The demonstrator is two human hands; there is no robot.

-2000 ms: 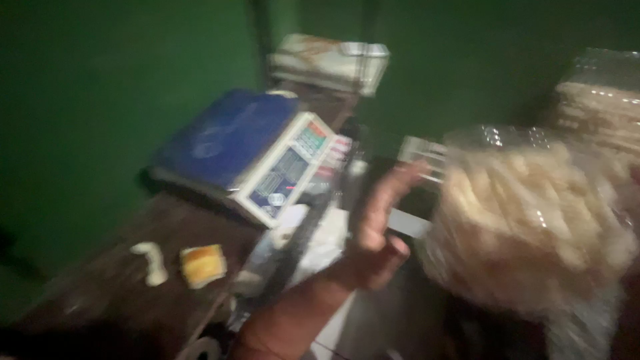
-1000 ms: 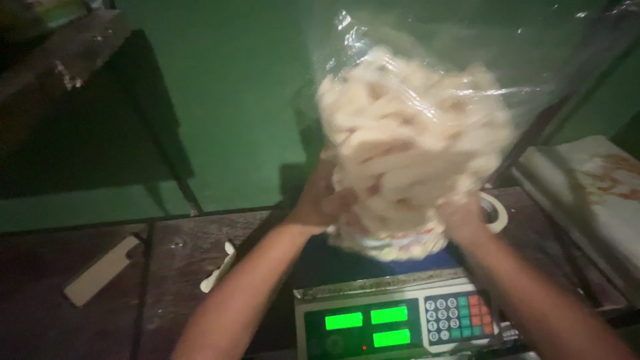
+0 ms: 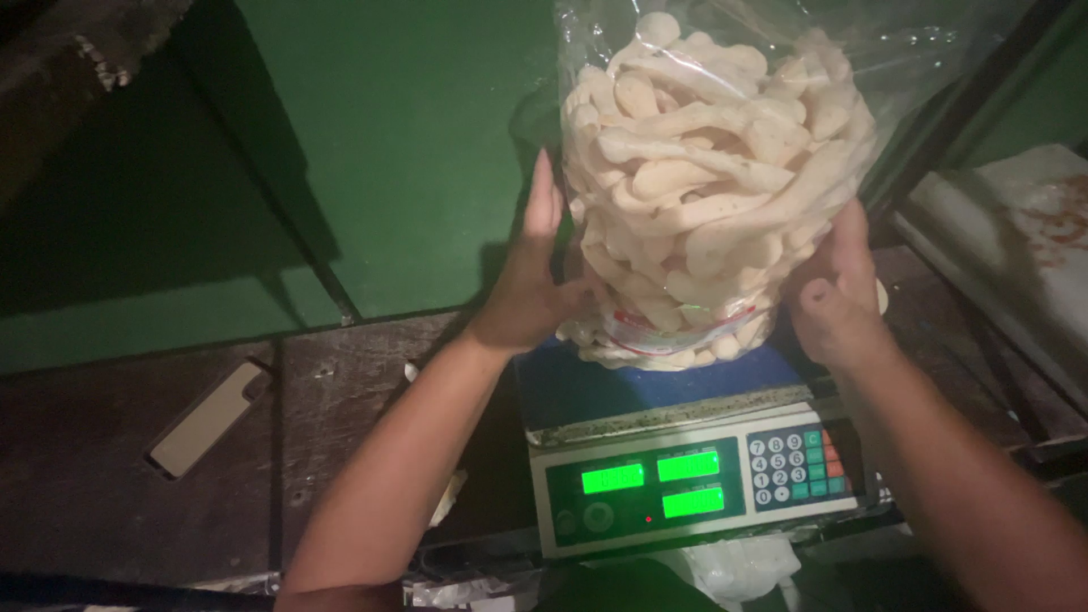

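Note:
A clear plastic bag of pale, elongated puffed crackers [image 3: 705, 178] stands upright on the blue platform of a digital scale [image 3: 663, 382]. Near its base the bag bears a red and white label. My left hand [image 3: 535, 272] is at the bag's left side, thumb against the plastic and fingers spread. On the right side, my right hand [image 3: 837, 297] is beside the bag, its fingers partly hidden behind it; whether it grips cannot be told. The scale's green displays are lit, with a keypad to their right.
A phone-shaped object with a beige back [image 3: 208, 421] lies on the dark wooden table [image 3: 340, 408] at left. Behind rises a green wall [image 3: 408, 153]. At right is a whitish package [image 3: 1011, 204] with reddish marks. White plastic [image 3: 744, 565] shows below the scale.
The bag was off to the right two seconds ago, apart from the scale; now it stands on the scale. Since one second ago my left hand's fingers have spread. The view has turned considerably.

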